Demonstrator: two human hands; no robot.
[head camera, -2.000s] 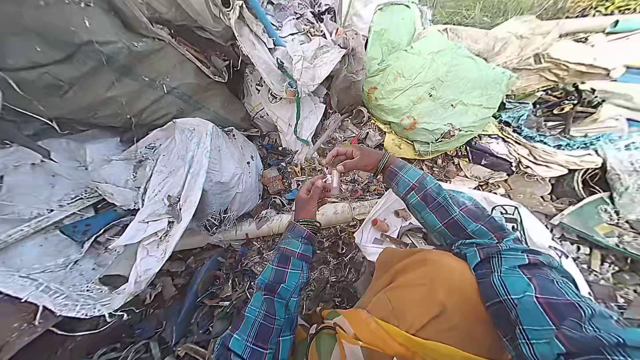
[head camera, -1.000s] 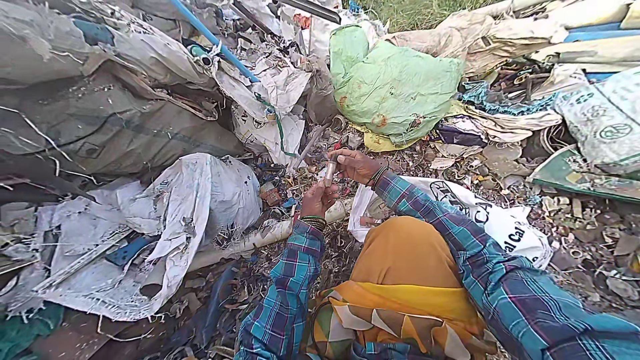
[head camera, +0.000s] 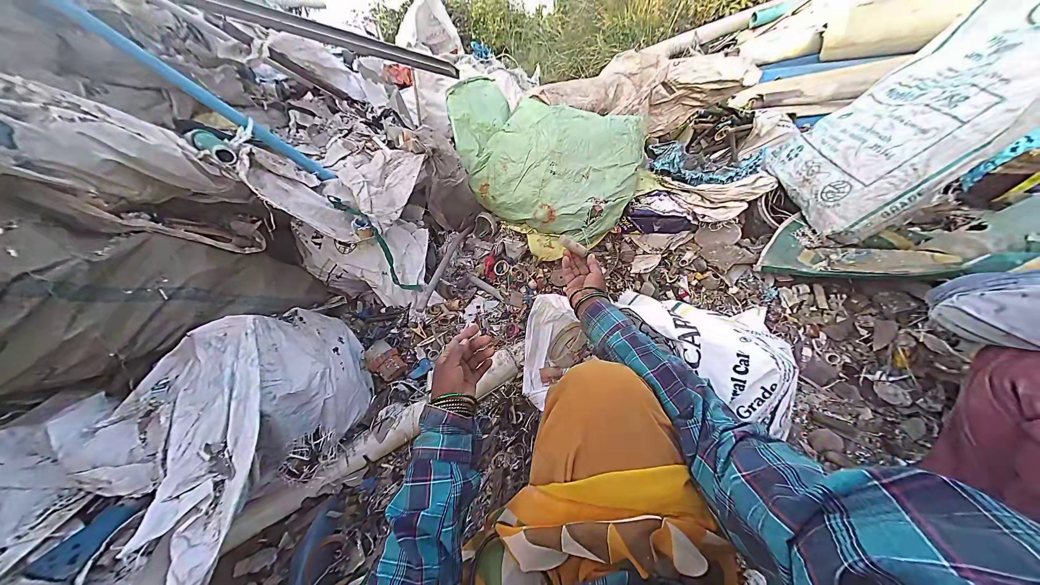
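My left hand (head camera: 463, 363) is palm up with its fingers apart and slightly curled, and nothing shows in it. It is over the scraps just above a pale pipe (head camera: 390, 431). Farther forward, my right hand (head camera: 582, 272) is turned palm up. A small pale cylindrical piece (head camera: 574, 246) is at its fingertips; whether the fingers grip it cannot be told. Beyond that hand lies a green plastic sack (head camera: 552, 162) with a yellow edge below it. An open white bag (head camera: 546, 341) lies between my forearms, with some pieces inside.
Heaped white sheeting (head camera: 268, 390) lies at left, with a blue pipe (head camera: 179, 81) above it. A printed white sack (head camera: 723, 357) is under my right forearm. Another printed sack (head camera: 910, 122) stands at upper right. At the right edge shows part of another person's maroon clothing (head camera: 995, 439).
My hands were close together around a small pale cylindrical piece; now they are apart, with the right hand farther forward and a pale piece at its fingertips. The view has shifted toward the right.
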